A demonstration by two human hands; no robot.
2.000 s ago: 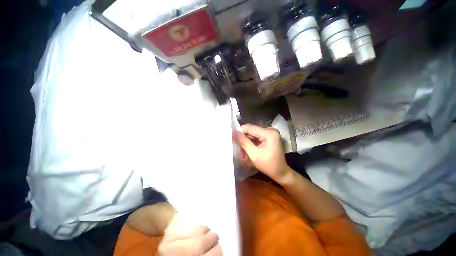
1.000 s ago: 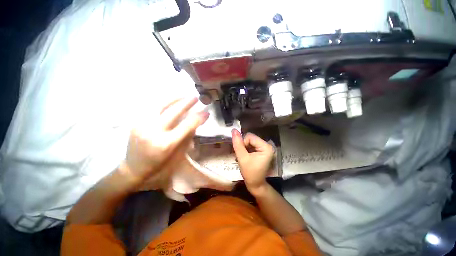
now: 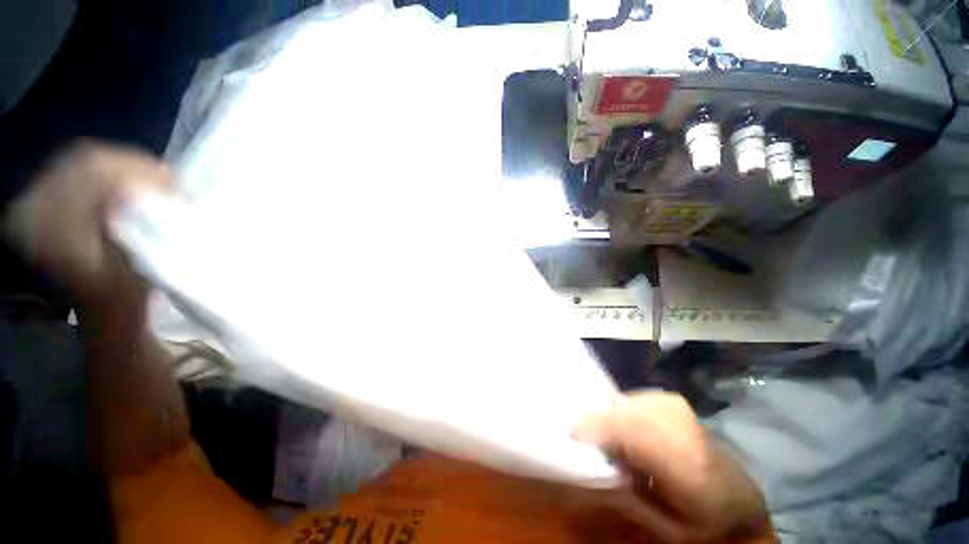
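Note:
A white fabric panel, overexposed, is stretched between my two hands in front of the machine. My left hand, blurred, grips its far left end. My right hand grips its lower right corner, near my body. The overlock machine stands at the upper right, with a red label above its dark presser foot area. The panel is off the foot. The machine bed shows ruler-like marks. Panel and white pile behind it merge in the glare.
A large white fabric pile lies left of the machine. Greyish-white fabric is heaped at the right. White tension knobs line the machine front. A small dark tool lies on the bed below them. A blue surface shows behind.
Both hands have moved away from the needle area, the left to the far left and the right down and rightward. The fabric is now spread between them. The machine appears farther right and smaller.

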